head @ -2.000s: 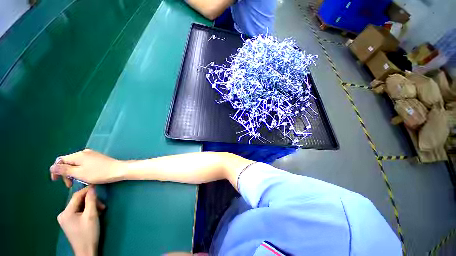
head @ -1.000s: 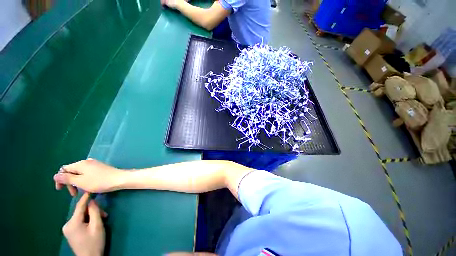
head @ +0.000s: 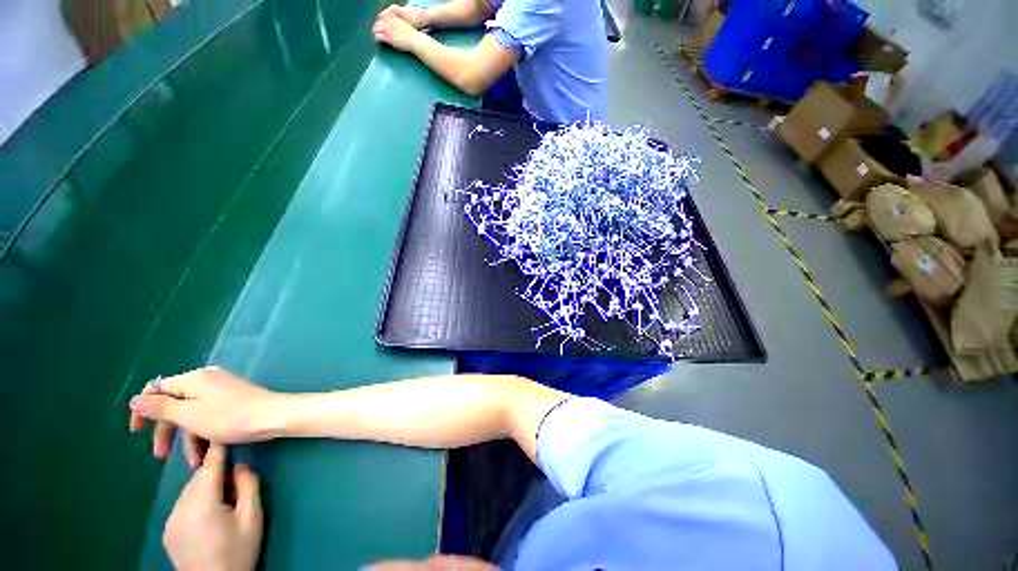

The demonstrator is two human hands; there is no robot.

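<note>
My right hand [head: 212, 407] reaches in from the right over the green ledge [head: 301, 268], its fingers bent down past the ledge's far edge. A small shiny bit, a ring or wire, shows at its fingers. My left hand [head: 218, 513] is just below it, thumb and finger raised close to the right fingertips. Whether either hand holds a part cannot be told. A large tangled pile of silvery-blue wire springs [head: 597, 223] fills much of a black plastic tray [head: 435, 284]. One stray spring [head: 486, 132] lies near the tray's far left corner.
A dark green conveyor belt [head: 145, 257] runs along the left. A blue crate [head: 558, 374] shows under the tray. Another person in light blue [head: 553, 56] sits beyond it. Across the aisle are blue crates [head: 781, 45], cartons [head: 826, 117], brown sacks [head: 932, 268] and floor tape [head: 804, 279].
The whole view has shifted, so the tray and my arm appear lower. The thin white piece seen earlier between my hands no longer shows. More of the other person's arms and hands is visible.
</note>
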